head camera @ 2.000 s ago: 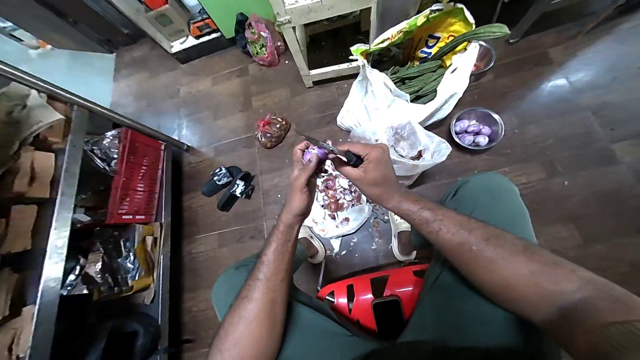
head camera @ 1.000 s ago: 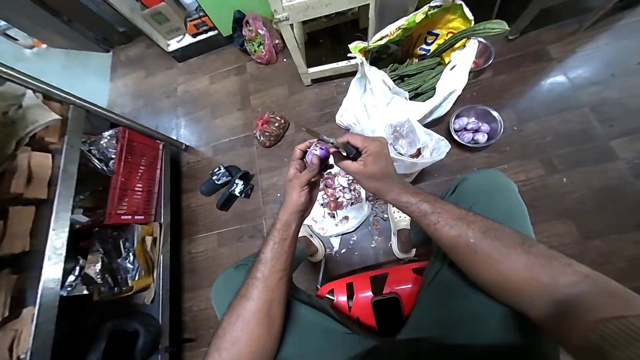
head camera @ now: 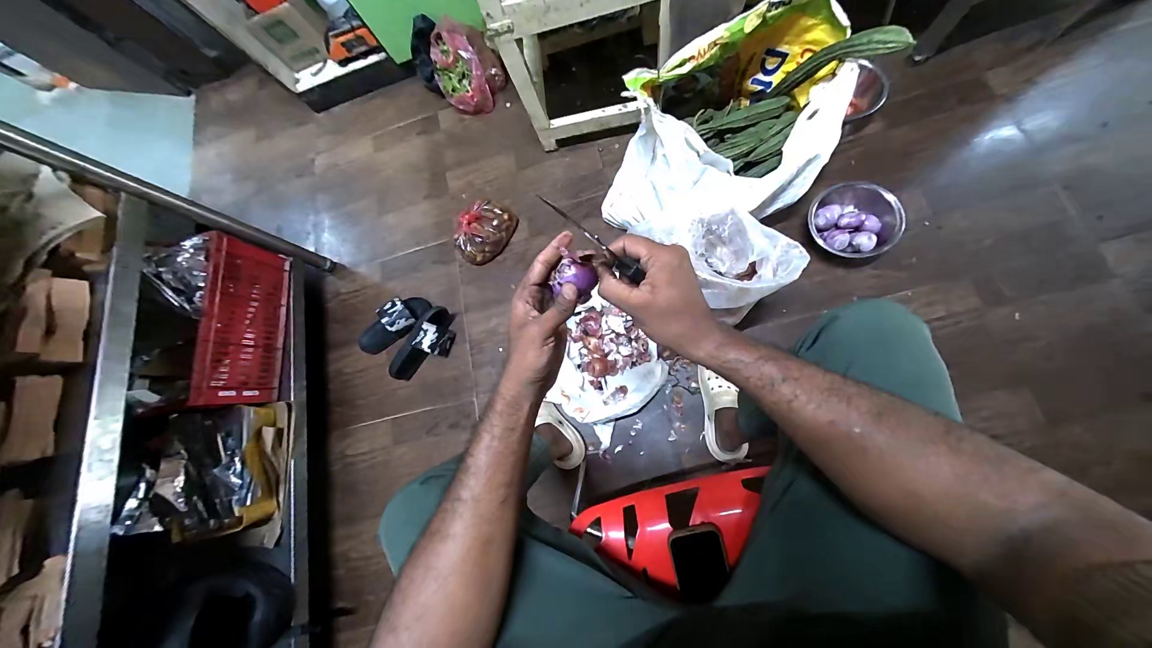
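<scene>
A purple onion sits between the fingers and thumb of my left hand. My right hand grips the black handle of a knife, its blade pointing up and left, past the onion; the right fingertips are close to the onion. Below both hands, a white plastic bag lies on the floor, covered with onion skins. Several peeled onions rest in a steel bowl at the right.
A white sack of long green vegetables stands ahead, behind a clear plastic bag. A tied bag, black slides and a red crate are at the left. A phone lies on the red stool.
More smooth purple surface of the onion shows than two seconds ago. Both hands remain in about the same place, still holding the onion and knife.
</scene>
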